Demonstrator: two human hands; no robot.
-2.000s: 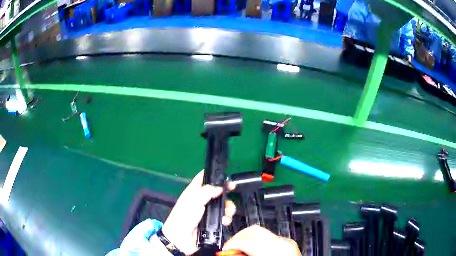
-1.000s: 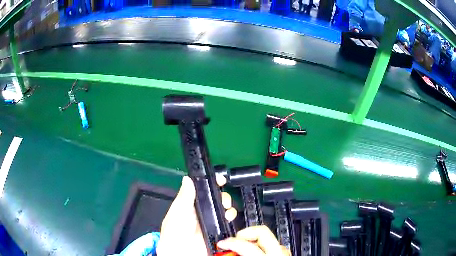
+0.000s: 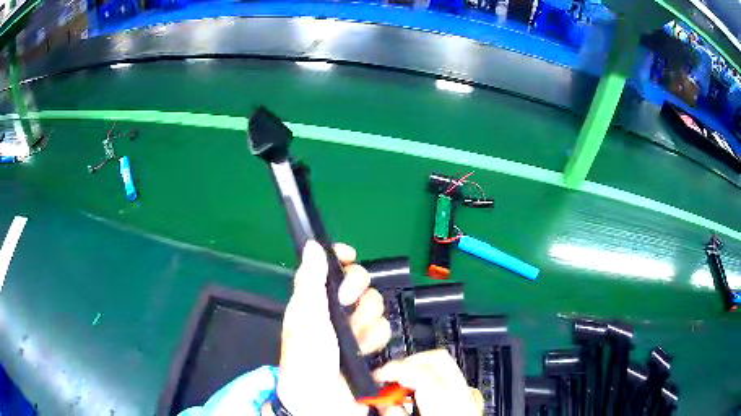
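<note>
My left hand (image 3: 325, 325) is shut around the handle of a black housing shell (image 3: 294, 199), which is turned edge-on with its head up and away from me. My right hand (image 3: 435, 382) holds a small orange end piece (image 3: 388, 396) against the handle's bottom end. The fingers cover part of the joint, so I cannot tell how far the piece is in. More black housing shells (image 3: 439, 301) lie side by side just right of my hands.
A black tray (image 3: 191, 345) lies under and left of my hands. Ahead on the green surface is a wired subassembly (image 3: 443, 218) with a light-blue battery pack (image 3: 497, 257). Another battery pack (image 3: 127, 179) lies far left. More housings (image 3: 613, 357) fan out at right. A green post (image 3: 597, 130) stands beyond.
The housing in my left hand has rolled from its open channelled face to edge-on, and its head has moved slightly away. My right hand stays at the bottom end with the orange piece.
</note>
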